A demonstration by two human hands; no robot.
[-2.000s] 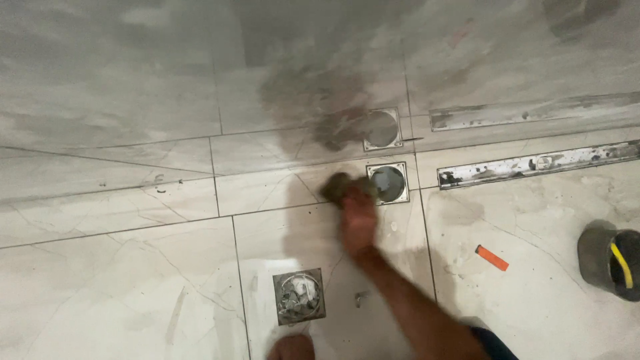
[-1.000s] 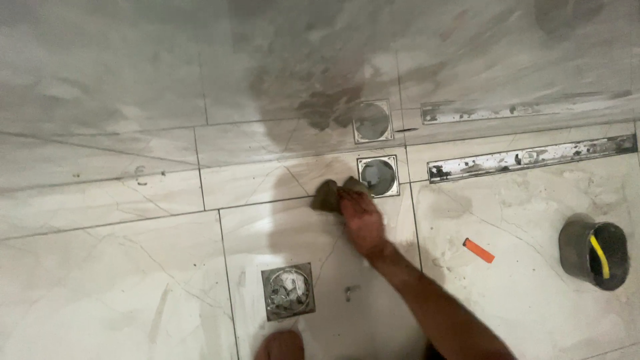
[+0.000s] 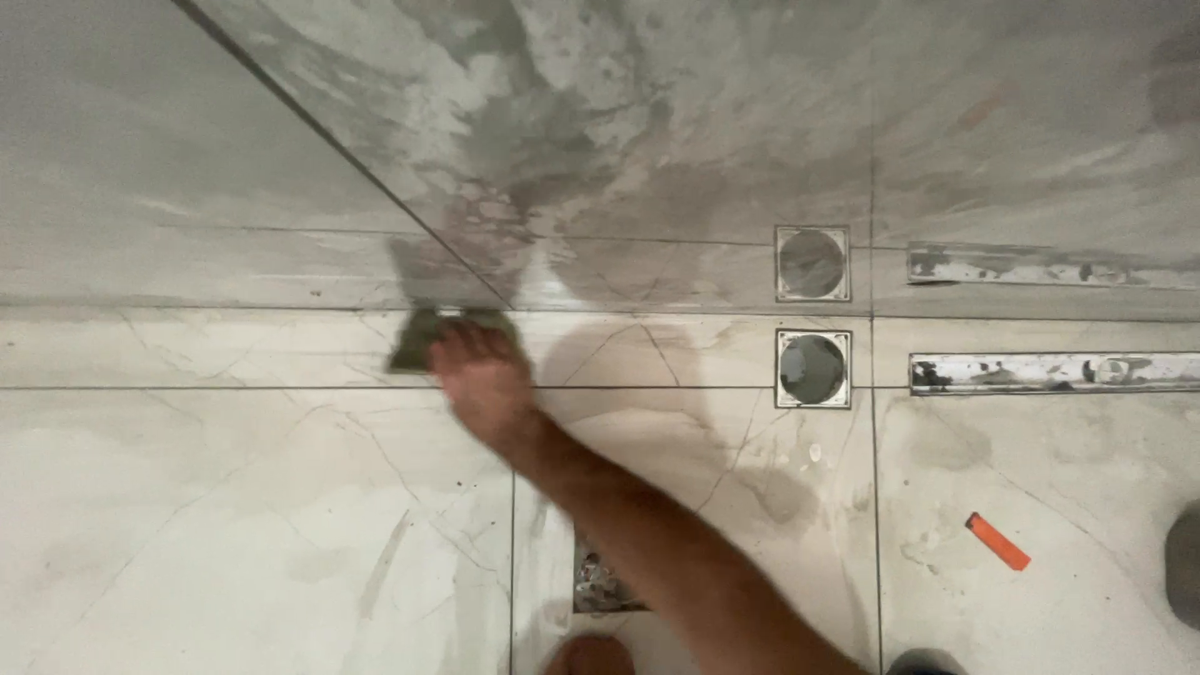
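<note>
My right hand (image 3: 483, 370) is spread over a dark green pad or cloth (image 3: 415, 342), pressing it on the pale marbled floor tile beside the foot of the glossy grey wall. The forearm reaches in from the lower right. Right of the hand, a square metal drain frame (image 3: 845, 369) with a round dark opening is set in the tile. Under the forearm lies a second square metal drain piece (image 3: 595, 586), smeared and partly hidden. My left hand is not identifiable; rounded bare skin shows at the bottom edge, and which body part it is I cannot tell.
A smeared metal channel strip (image 3: 1022, 373) runs along the wall at the right. An orange strip-like object (image 3: 998, 542) lies on the floor at the lower right. Part of a dark bucket (image 3: 1183, 562) shows at the right edge. The grey wall (image 3: 703, 122) mirrors the drain and strip.
My right hand has moved left along the foot of the wall with the pad or cloth, away from the square drain with the round opening. The view has shifted.
</note>
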